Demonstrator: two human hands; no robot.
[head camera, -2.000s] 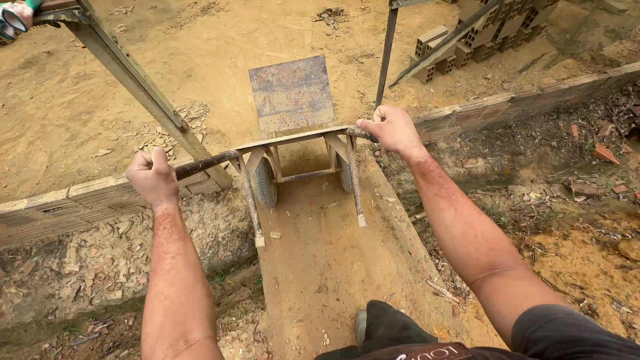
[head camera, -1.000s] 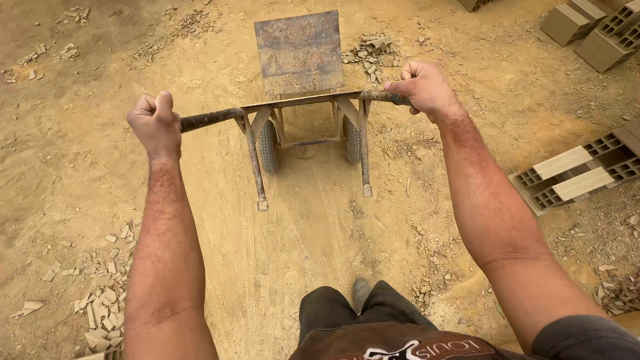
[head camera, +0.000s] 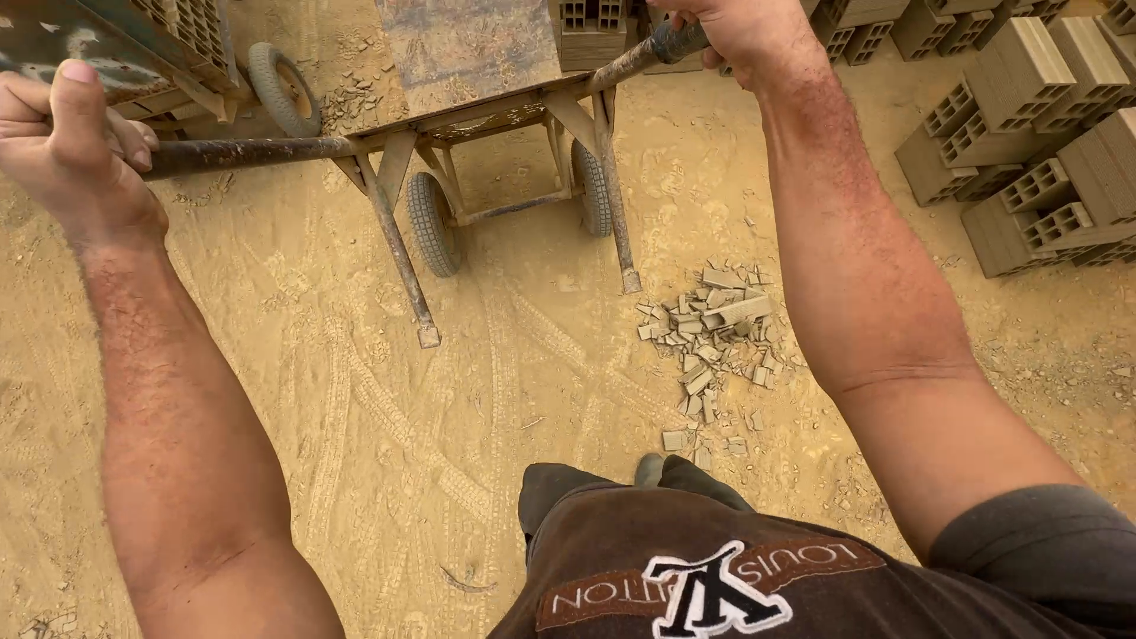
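Note:
A two-wheeled metal handcart (head camera: 470, 53) with a flat rusty plate is in front of me at the top of the view. My left hand (head camera: 80, 151) is closed round the end of its left handle (head camera: 248, 155), thumb up. At the upper right my right hand (head camera: 737, 31) grips the dark end of the right handle (head camera: 635, 62); the top of this hand is cut off by the frame. Two rubber tyres (head camera: 433, 224) stand on the ground below the plate. The cart's two support legs (head camera: 404, 257) point down toward me, with small square feet.
Broken brick pieces (head camera: 710, 324) lie on the dirt right of the cart. Stacked hollow clay bricks (head camera: 1021, 75) stand at the right, with more behind the cart. Another cart (head camera: 98, 53) loaded with hollow bricks, near a wheel (head camera: 284, 89), is at the upper left.
The cart and I have moved off the ramp-like strip, over open dirt, to a place among brick stacks and a loaded cart. Both hands have stayed on the handles.

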